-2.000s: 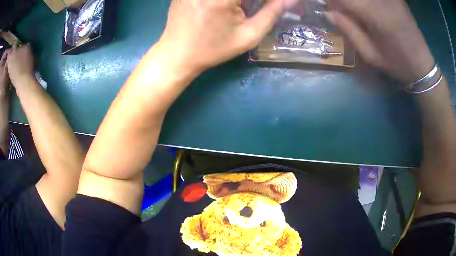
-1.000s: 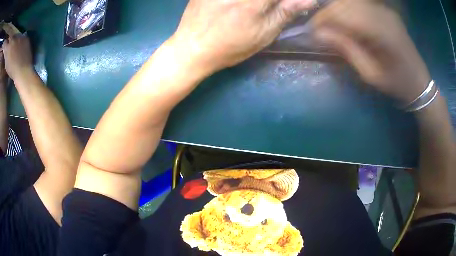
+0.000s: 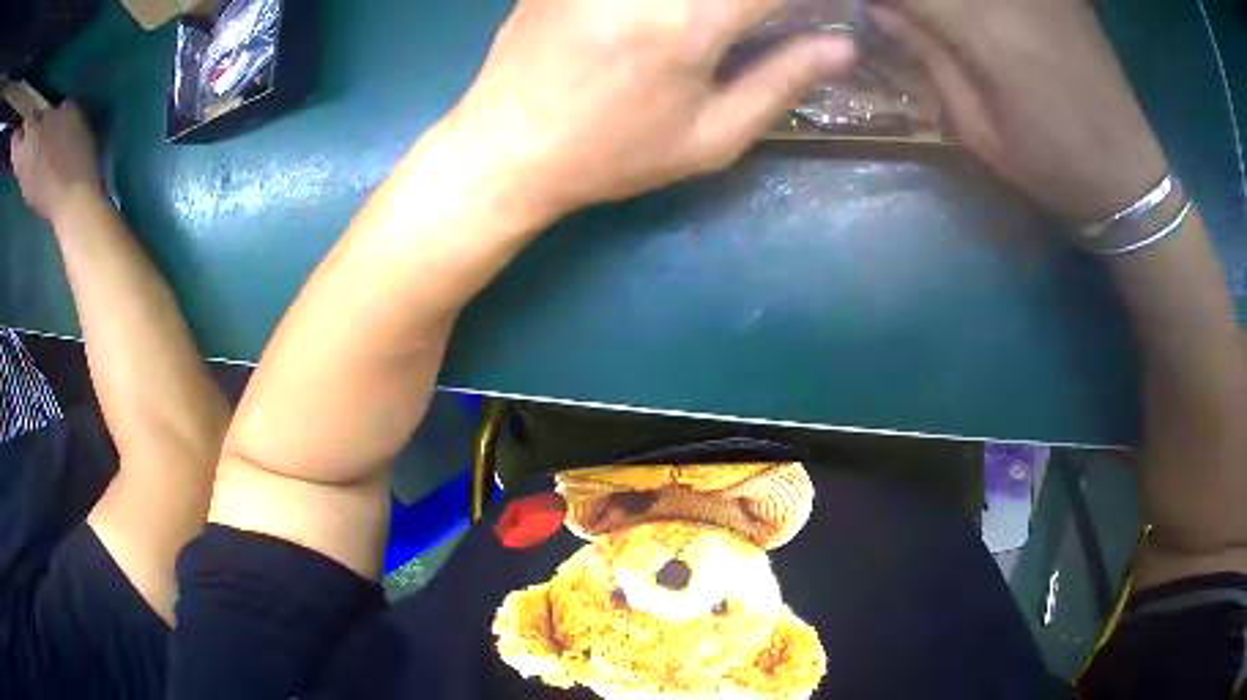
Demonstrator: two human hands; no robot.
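Note:
A small carton [image 3: 851, 146] lies at the top of the view, its near edge showing between my hands. A clear, shiny plastic bag [image 3: 875, 107] lies in it; glare hides its contents. My left hand [image 3: 643, 99] is over the carton's left part, with the thumb pointing right across the plastic. My right hand [image 3: 1028, 112] is over the carton's right part, its fingers bent towards the left hand. Both hands are at the bag, but most fingertips are hidden or cut off by the top edge, so I cannot tell whether either grips it.
The glossy green table [image 3: 766, 315] has a pale near edge. Another open carton [image 3: 226, 69] with a shiny bag inside stands at the upper left. Another person's arm [image 3: 130, 315] reaches over the table at the far left. A brown cardboard flap [image 3: 153, 11] shows at the top left.
My hands have moved over the carton and now cover more of it. The silver-tipped part that showed at its near side is no longer visible. The neighbour's hand has shifted slightly.

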